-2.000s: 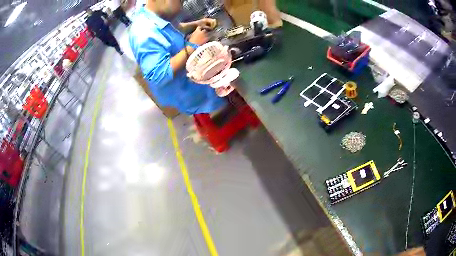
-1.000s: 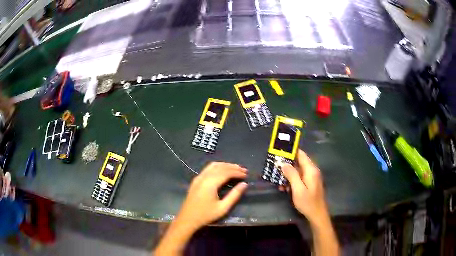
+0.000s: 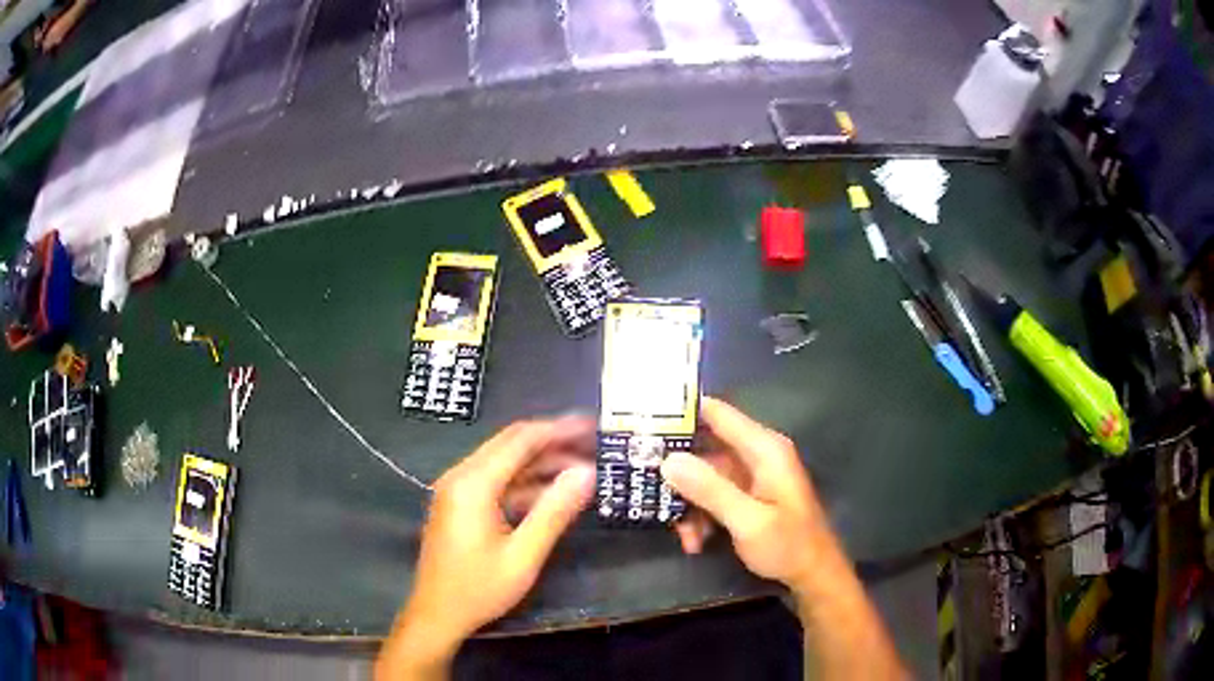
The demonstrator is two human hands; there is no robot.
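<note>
A black keypad phone (image 3: 650, 386) with a yellow rim and a lit white screen is upright to my view, above the mat. My right hand (image 3: 766, 499) holds its lower right side, thumb on the keys and a fingertip showing below. My left hand (image 3: 499, 512) is curled at its lower left edge, thumb tip beside the keys; its fingers are blurred and I cannot tell whether they grip it. Two more keypad phones lie behind, one at centre left (image 3: 451, 335) and one at the centre back (image 3: 567, 256). Another (image 3: 202, 532) lies at the left.
On the green mat (image 3: 333, 532) are a red block (image 3: 784, 236), a yellow strip (image 3: 631, 193), a blue-ended tool (image 3: 964, 378) and a lime-green screwdriver (image 3: 1069, 378). At left lie a silvery heap (image 3: 140, 455) and a thin pale wire (image 3: 313, 386). Clear trays (image 3: 586, 40) stand behind.
The view has turned from the aisle and a person in blue to the bench. Since one second ago, the held phone's screen has lit white and my left hand has come to its edge.
</note>
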